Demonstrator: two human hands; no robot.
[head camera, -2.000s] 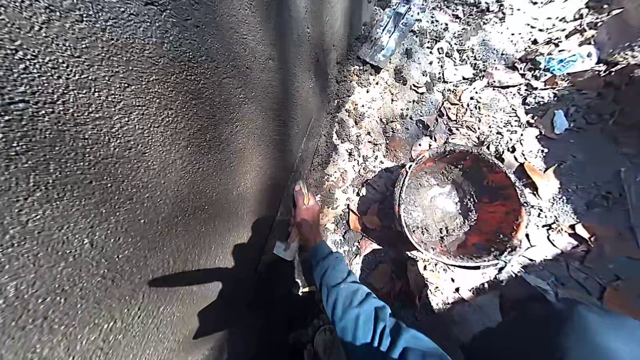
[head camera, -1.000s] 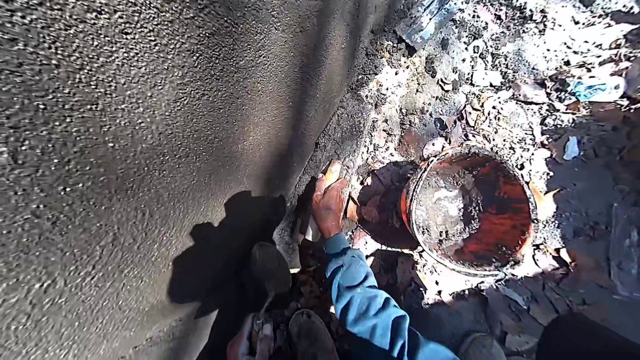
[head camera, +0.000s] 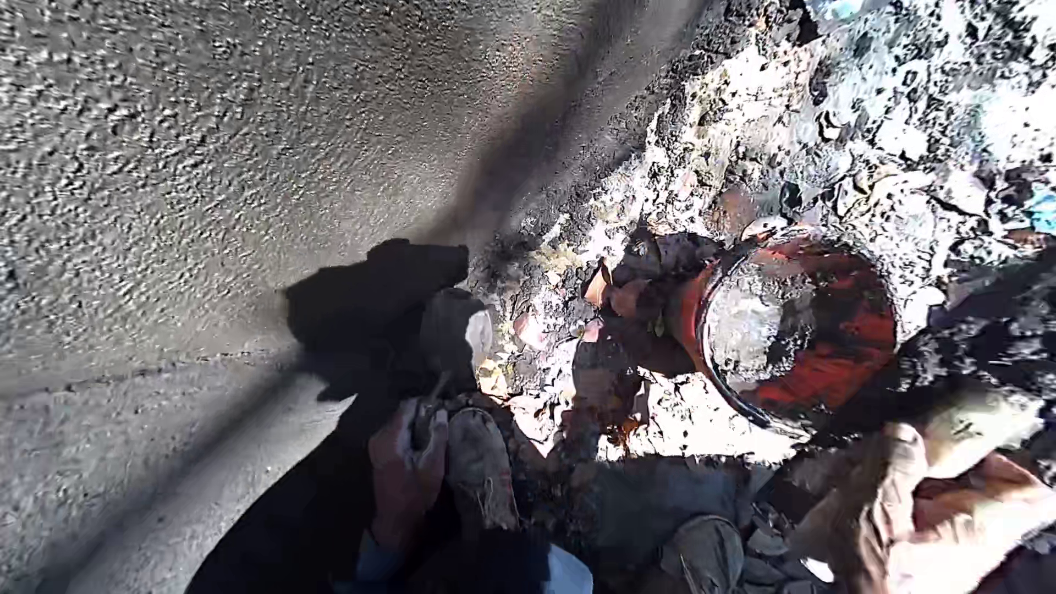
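My left hand (head camera: 404, 474) is low at the centre-left, closed round the handle of a trowel (head camera: 454, 330). The trowel's rounded, mortar-grey blade points up the view, near the foot of a rough rendered wall (head camera: 247, 165), partly in shadow. Beside the hand is the toe of a dusty shoe (head camera: 480, 462). A red bucket (head camera: 833, 346) with grey mortar inside stands to the right, away from the hand. A blurred brown shape (head camera: 895, 495) lies at the lower right; whether it is my right hand or debris cannot be told.
Dry leaves (head camera: 600, 285) and crumbled mortar (head camera: 742, 107) cover the ground between wall and bucket. The other shoe (head camera: 705, 553) is at the bottom edge. A pale ledge (head camera: 148, 462) runs along the wall's base at the lower left. Blue litter (head camera: 1044, 208) lies at the right edge.
My right hand has left the foot of the wall, where it was one second ago. The trowel in my left hand, seen low in that frame, now lies nearer the leaves. The view has shifted.
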